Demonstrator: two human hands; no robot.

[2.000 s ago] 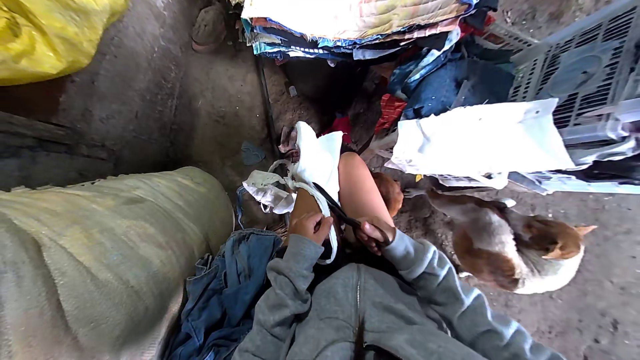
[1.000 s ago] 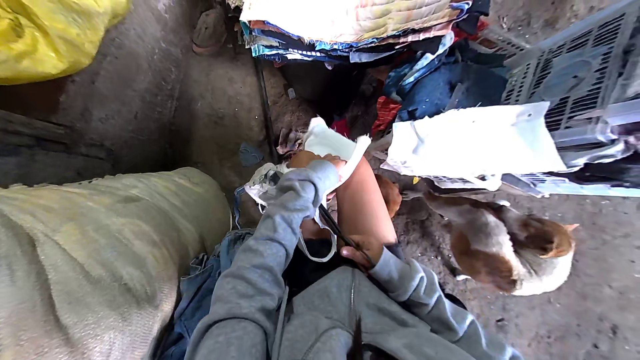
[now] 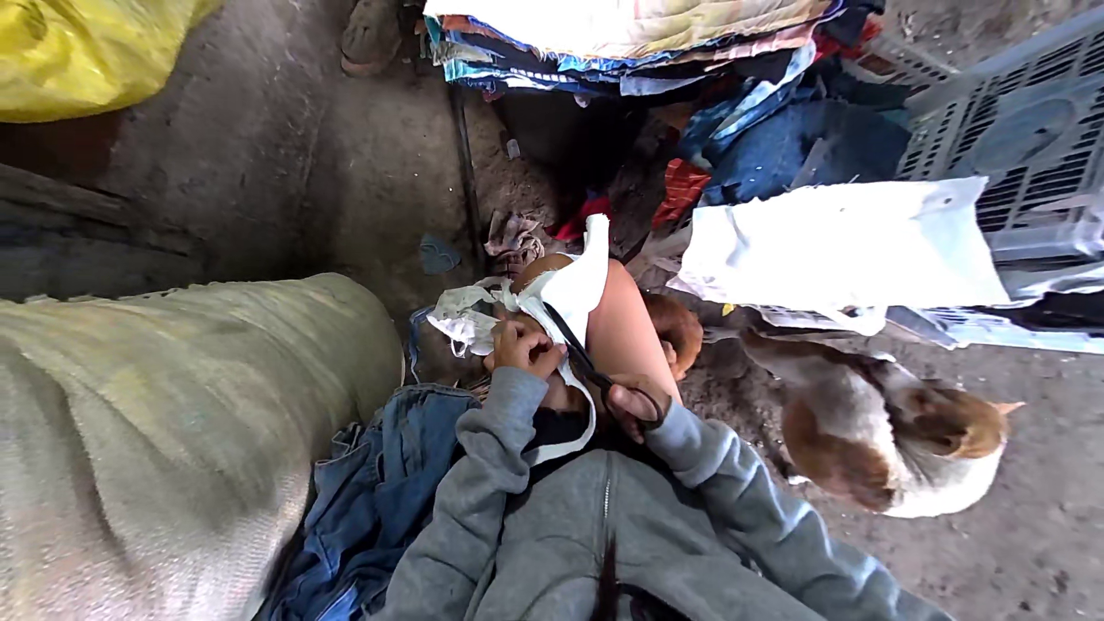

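Note:
My right hand (image 3: 636, 405) grips the handles of dark metal scissors (image 3: 580, 349), whose blades point up and left over a white cloth piece (image 3: 576, 285) on my legs. At the cloth's lower edge, my left hand (image 3: 523, 349) is closed with its fingers curled on the cloth. A narrow white strip (image 3: 586, 427) curves down from there between my arms. Crumpled white scraps (image 3: 466, 319) lie just left of the cloth. Whether the blades are apart is hard to tell.
On my left are a big stuffed sack (image 3: 190, 379) and blue denim (image 3: 371, 500). Stacked fabric (image 3: 630, 34) stands ahead. To the right, white cloth (image 3: 841, 250) lies by a plastic crate (image 3: 1018, 129). A brown-and-white cat (image 3: 862, 431) is on the ground, with another brown animal (image 3: 677, 332) beside my leg.
My left hand has come back from the far end of the white cloth to its near edge. The scissors in my right hand now reach over the cloth.

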